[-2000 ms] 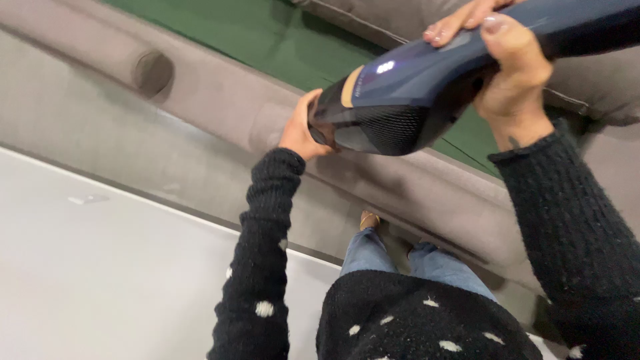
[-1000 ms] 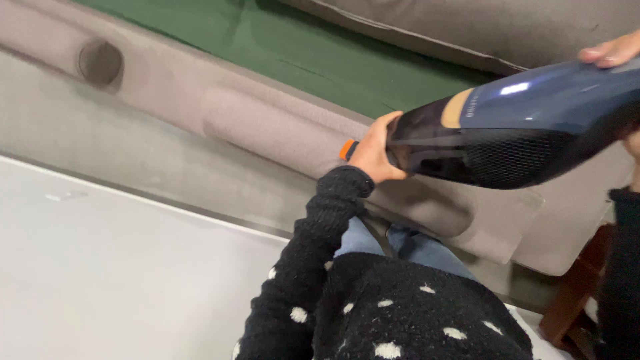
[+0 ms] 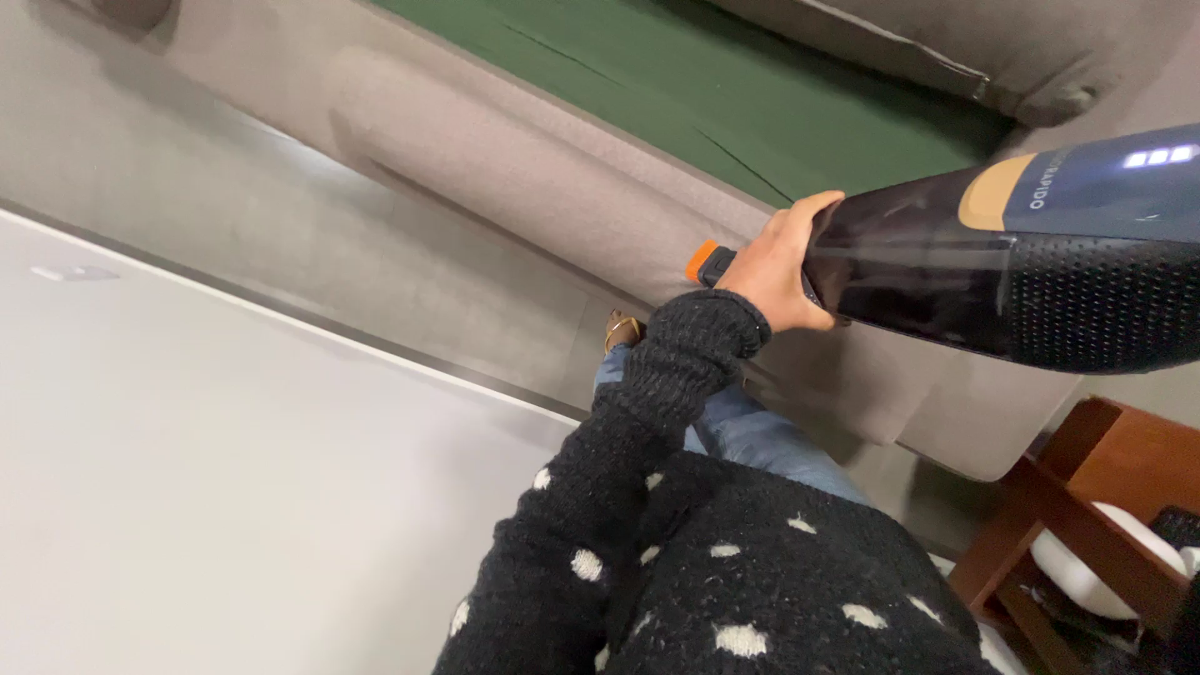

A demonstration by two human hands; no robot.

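Note:
A handheld vacuum cleaner (image 3: 1012, 253), with a dark clear dust bin, a dotted lower shell and a blue upper body with lit indicators, reaches in from the right edge. My left hand (image 3: 778, 262) grips the front end of its bin. Past my fingers sticks out a small black attachment with an orange tip (image 3: 701, 262). The rear of the vacuum runs out of the picture, and my right hand is out of view. Below the vacuum lies the grey fabric edge of a sofa (image 3: 525, 187).
Green fabric (image 3: 637, 94) covers the sofa base beneath a grey cushion (image 3: 900, 47). A white surface (image 3: 234, 450) fills the lower left. A brown wooden stand (image 3: 1059, 516) holding a white object is at lower right. My sandalled foot (image 3: 622, 330) is on the grey floor.
The vacuum and both hands have moved to the right in view, and my right hand has left the picture. The orange-tipped attachment, unseen two seconds ago, shows beside my left hand. The view has shifted.

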